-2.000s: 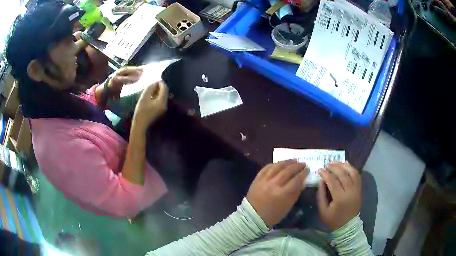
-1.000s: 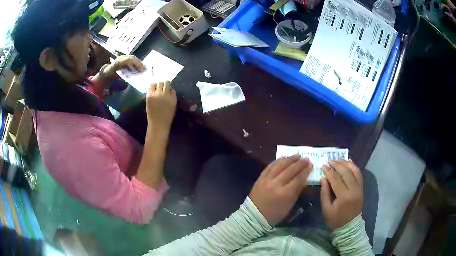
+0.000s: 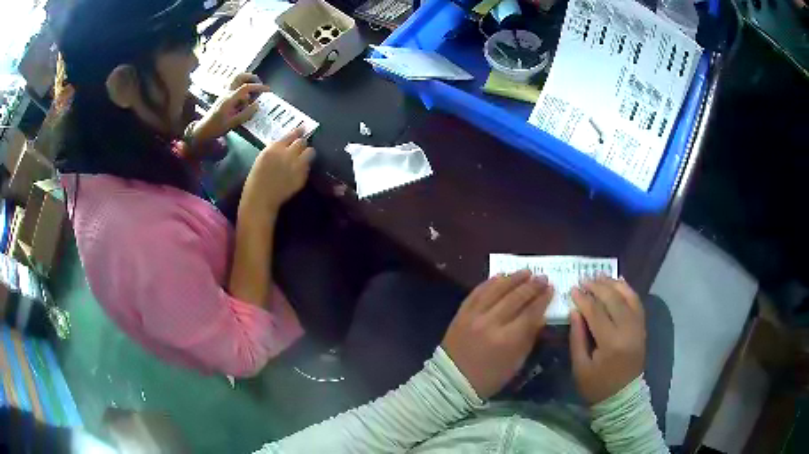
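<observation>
A partly folded leaflet (image 3: 557, 266), a narrow white printed strip, lies at the table's front edge under my hands. My left hand (image 3: 501, 332) lies on its left part, fingertips on the paper. My right hand (image 3: 608, 332) lies on its right part, fingers bent over it. The hands are slightly apart, with the paper showing between them. The paper's lower corners are hidden by the hands. The stack of unfolded leaflets (image 3: 621, 84) leans on the right part of the blue tray (image 3: 532, 142). Folded leaflets (image 3: 419, 64) lie at the tray's left end.
White scrap paper (image 3: 388, 168) lies mid-table. A round clear tub (image 3: 515, 55) stands in the tray by a yellow card (image 3: 512, 88). A person in a pink top (image 3: 160, 266) sits at the left, hands on a leaflet (image 3: 277, 121). A divided carton (image 3: 321, 37) stands behind.
My hands and the strip under them have hardly moved. The person at the left has folded their leaflet into a narrower strip and leans further right.
</observation>
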